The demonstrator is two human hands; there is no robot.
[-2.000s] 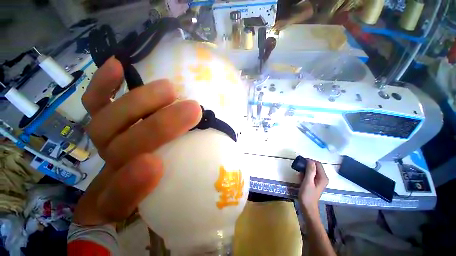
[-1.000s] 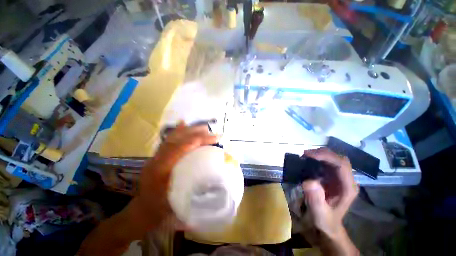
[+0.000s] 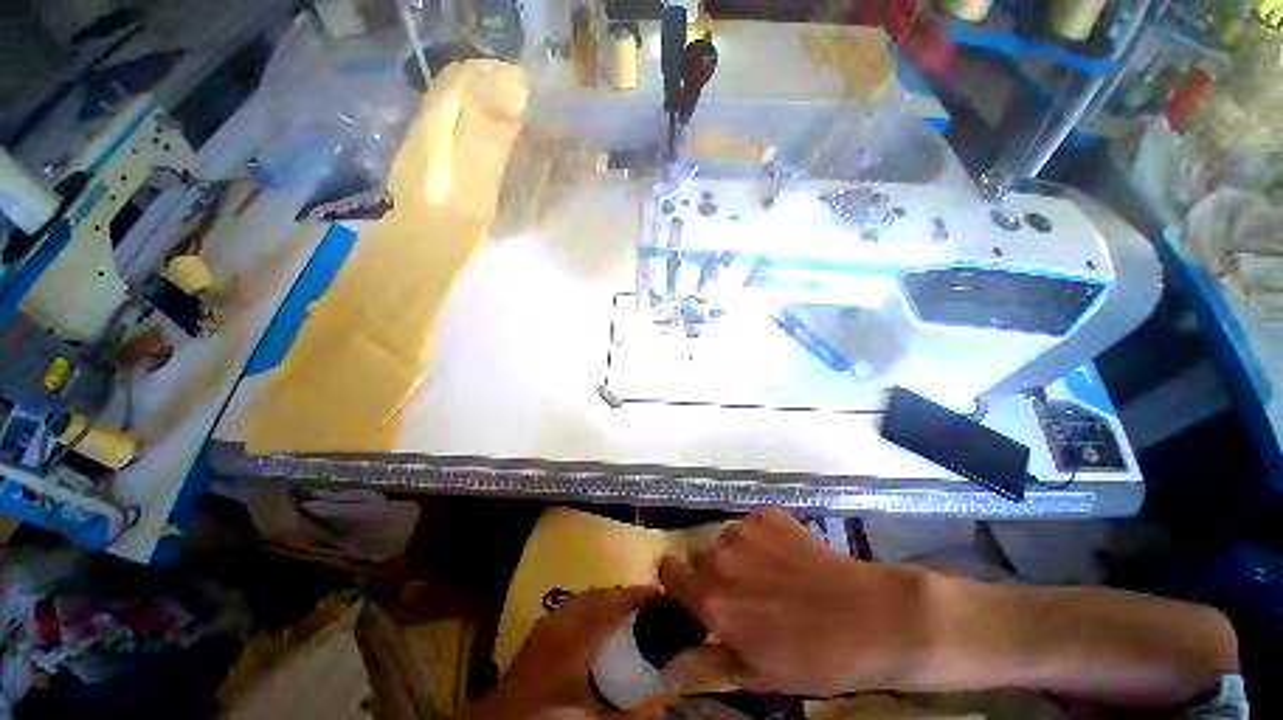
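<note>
A white bottle (image 3: 619,671) with a dark top is held low over my lap, below the table edge. My left hand (image 3: 566,650) is around the bottle, which shows only in part. My right hand (image 3: 760,598) is on the dark cap (image 3: 667,627) at its top, fingers closed around it. A yellow cut panel (image 3: 577,553) lies across my lap behind the hands. A long yellow fabric panel (image 3: 401,288) lies on the left of the table.
The white sewing machine (image 3: 872,246) stands at the right of the table (image 3: 521,359), its needle area in glare. A blue tool (image 3: 813,342) lies on its bed. A black smartphone (image 3: 957,442) lies right. Another machine (image 3: 99,232) stands at the left.
The bottle has gone from in front of my face down to my lap. My right hand has moved left with the dark cap and now meets the bottle. The yellow panel on the table is uncovered.
</note>
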